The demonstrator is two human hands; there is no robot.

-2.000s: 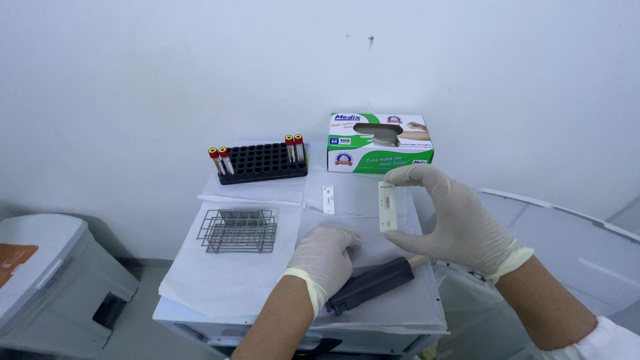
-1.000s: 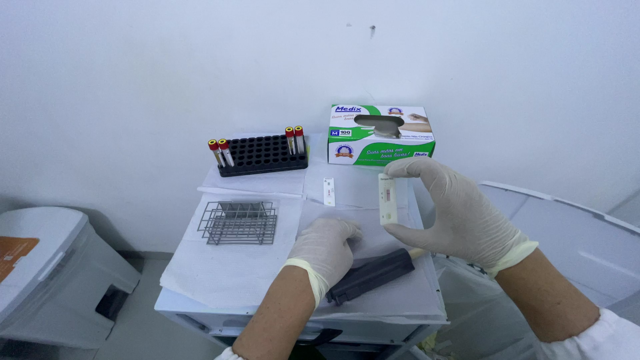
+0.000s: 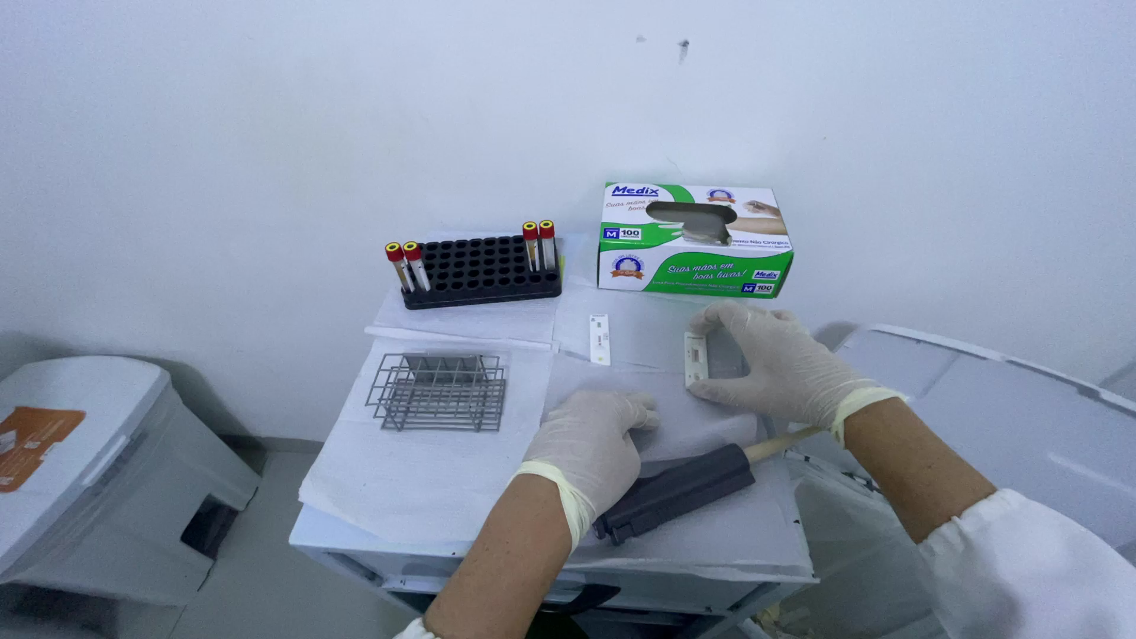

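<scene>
Both hands wear pale latex gloves. Between the thumb and fingers of my right hand (image 3: 777, 364) is a white rapid test cassette (image 3: 696, 359), gripped at its two ends, at the table's right side. A second white test cassette (image 3: 600, 339) lies on the paper to its left. My left hand (image 3: 596, 439) rests on the covered table with its fingers curled; whether anything is under them cannot be seen. Just right of my left wrist lies a dark grey pipette-like tool (image 3: 679, 493) with a cream-coloured end pointing toward my right wrist.
At the back stand a black tube rack (image 3: 484, 288) with several red-and-yellow-capped tubes and a Medix glove box (image 3: 695, 244). A grey wire rack (image 3: 439, 393) sits on the paper-covered table (image 3: 390, 501). White bins stand left (image 3: 115, 470) and right (image 3: 1003, 399).
My right hand has lowered the test cassette toward the table surface. My left hand has stayed in nearly the same place.
</scene>
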